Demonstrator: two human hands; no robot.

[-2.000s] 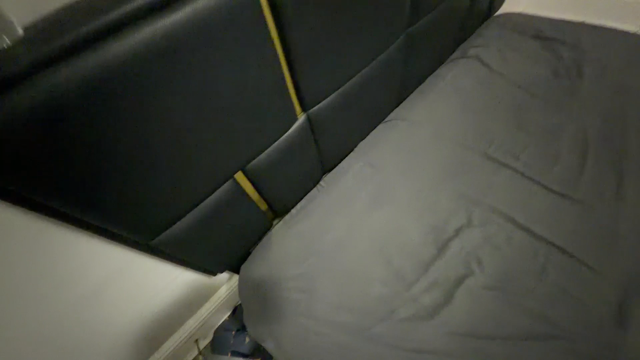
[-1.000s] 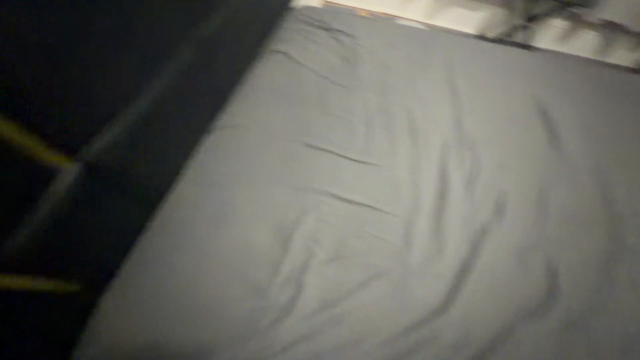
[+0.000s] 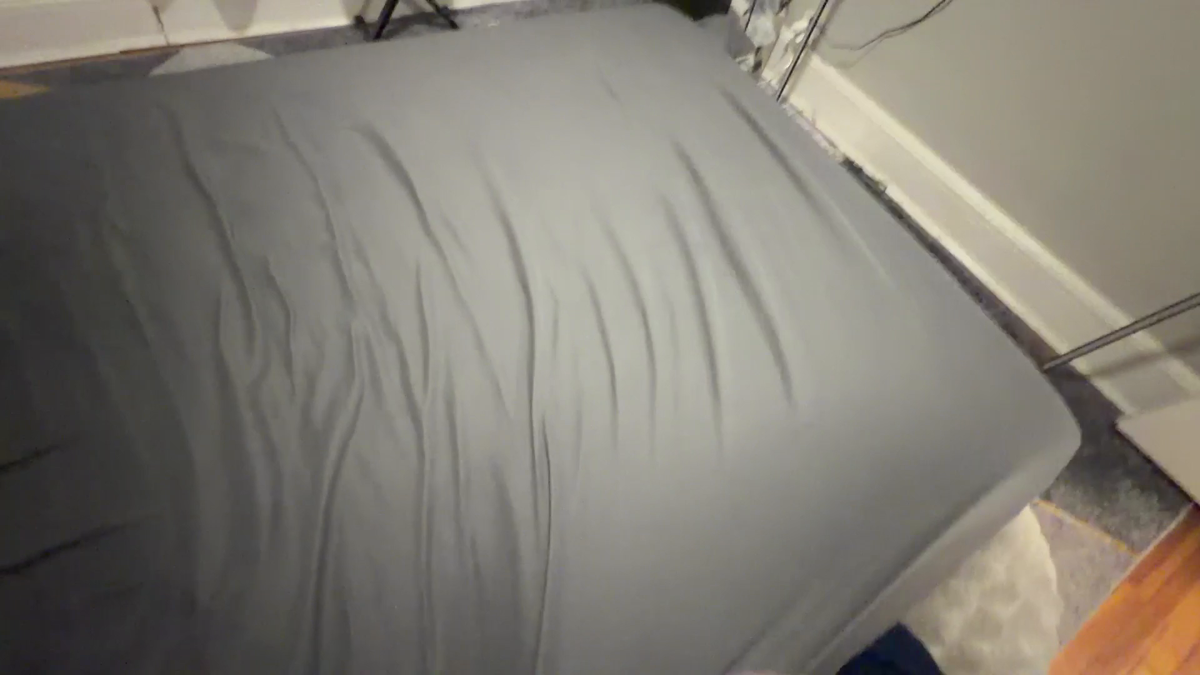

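A grey fitted sheet covers a mattress that fills most of the view. Long wrinkles run over its middle and left part, while the surface toward the right corner lies smoother. The sheet wraps down over the mattress edge at the lower right. Neither my left hand nor my right hand can be made out. A dark blue piece of cloth shows at the bottom edge, beside the mattress; what it belongs to cannot be told.
A wall with a white baseboard runs along the right side, with a thin metal rod near it. Black stand legs stand beyond the far edge. A fluffy pale rug and wood flooring are at the lower right.
The view has swung right, away from the dark upholstered headboard with yellow strips, to the mattress's other side and corner. No hand shows in any of the frames.
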